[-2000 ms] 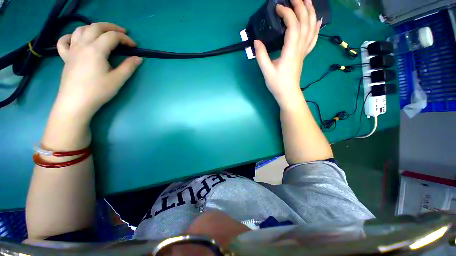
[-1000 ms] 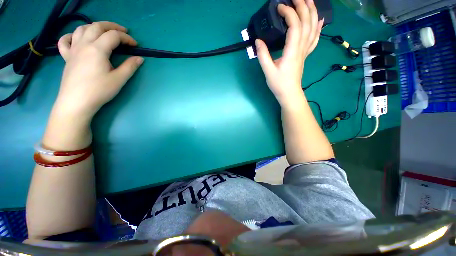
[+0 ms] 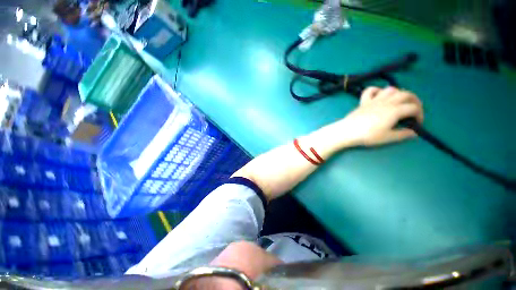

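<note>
My left hand (image 3: 391, 115) is closed round the thick black power cord (image 3: 452, 152) on the green-matted bench. The cord runs from under my fingers to the right edge of the picture. Its coil lies beyond my hand, bound by a small yellowish tie (image 3: 345, 82). A connector in crinkled clear plastic (image 3: 327, 22) is at the cord's far end. My right hand and the black adapter are outside the picture. The view is somewhat blurred.
A blue lattice crate (image 3: 180, 160) with a clear liner stands at the bench's left edge, a green crate (image 3: 116, 76) beyond it. A blue-grey box (image 3: 161, 34) is at the bench's far left. Many blue crates (image 3: 45, 209) fill the left. A person (image 3: 82, 37) is in the background.
The view has swung left, bringing in the crates and the bagged connector. My right hand, the adapter and the power strip have left the picture. My left hand still holds the cord.
</note>
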